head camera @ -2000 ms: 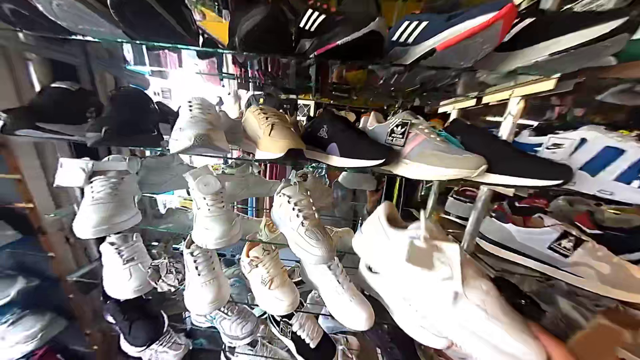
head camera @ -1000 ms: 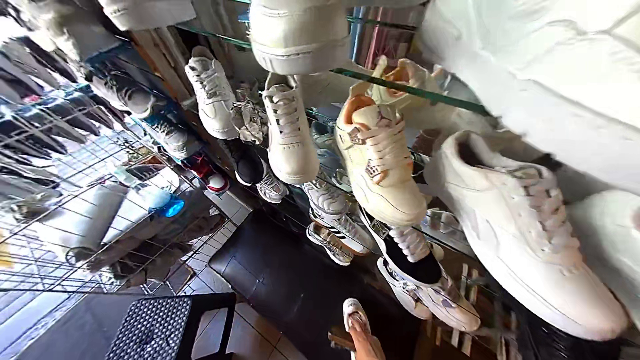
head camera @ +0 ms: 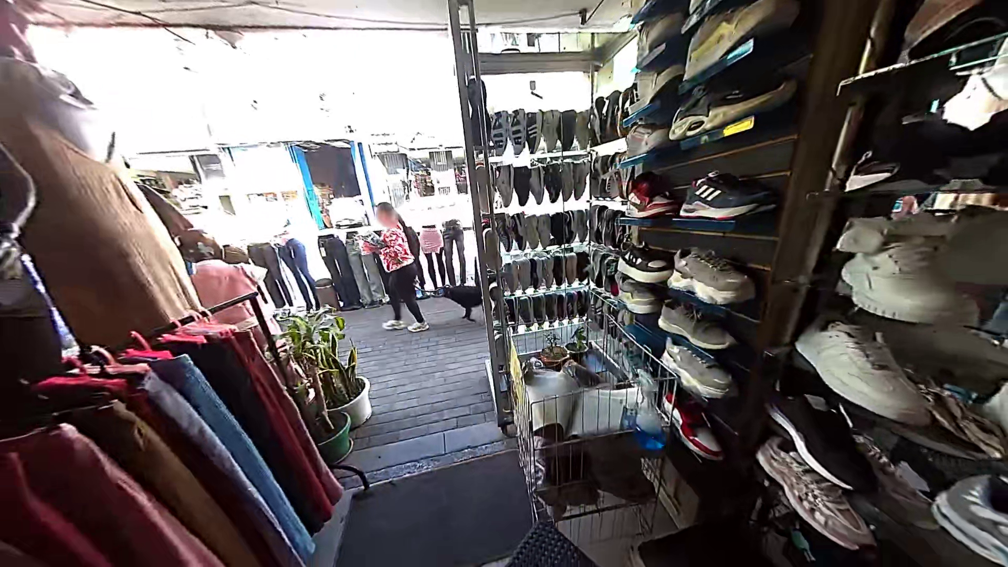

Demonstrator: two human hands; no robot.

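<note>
Neither my left hand nor my right hand shows in the head view, so what they hold cannot be seen. On the right, shelves carry many sneakers: a white sneaker (head camera: 862, 370), a pale pink-soled sneaker (head camera: 815, 492) below it, and a navy sneaker with white stripes (head camera: 723, 197) on the slatted wall. Beside that one is a red and white sneaker (head camera: 650, 195). A wire basket (head camera: 591, 394) stands under the wall shelves, with a spray bottle of blue liquid (head camera: 649, 417) at its right side.
A rack of hanging garments (head camera: 213, 417) fills the lower left. Potted plants (head camera: 346, 386) stand beside it. A dark mat (head camera: 433, 512) lies at the doorway. Outside, a person (head camera: 398, 264) is on the brick pavement near a dark animal (head camera: 465, 298). A black woven seat (head camera: 547, 547) is at the bottom edge.
The view has swung far from the close shoe shelves toward the doorway. A hand seen at the bottom one second ago, by a white shoe, is out of view.
</note>
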